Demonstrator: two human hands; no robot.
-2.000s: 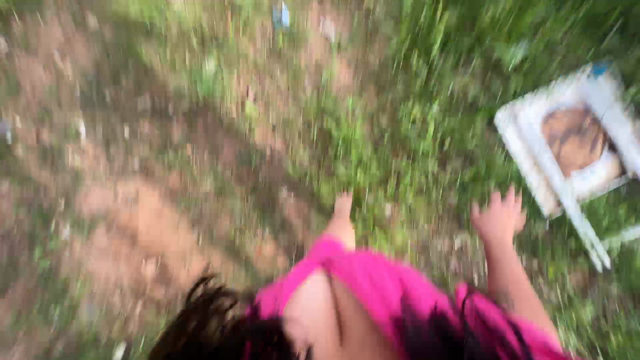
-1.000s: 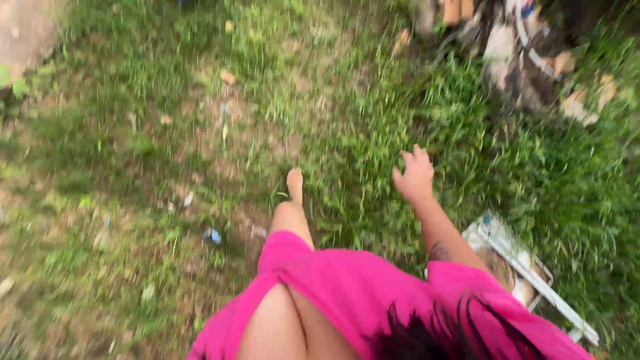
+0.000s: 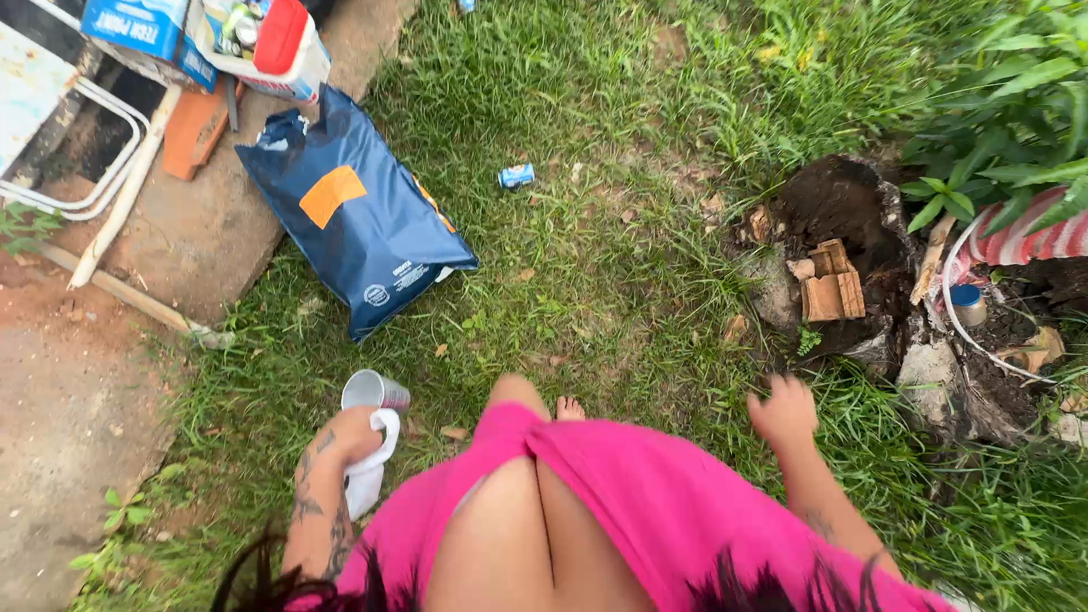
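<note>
My left hand (image 3: 361,435) is closed on a white plastic bag (image 3: 367,476), which hangs down beside my forearm. Just past its fingers is a grey-white cup (image 3: 374,391); whether the hand also grips it cannot be told. My right hand (image 3: 784,411) is held out over the grass with its fingers apart and holds nothing. Ahead of my left hand a dark blue plastic sack (image 3: 365,246) with an orange patch lies partly on grass, partly on concrete. A blue and white can (image 3: 516,176) lies on the grass farther forward.
A hollow stump (image 3: 850,195) holding broken brick (image 3: 833,293) is at the right, near a jar with a blue lid (image 3: 967,303) and a red-and-white striped thing (image 3: 1033,234). At upper left are a blue box (image 3: 149,38), a white tub (image 3: 297,64), a concrete slab (image 3: 204,204) and white metal tubing (image 3: 127,161).
The view has shifted a lot as I walk over the grass. My left hand with the white bag, unseen in both earlier frames, now shows. The white framed object at the right has left the view.
</note>
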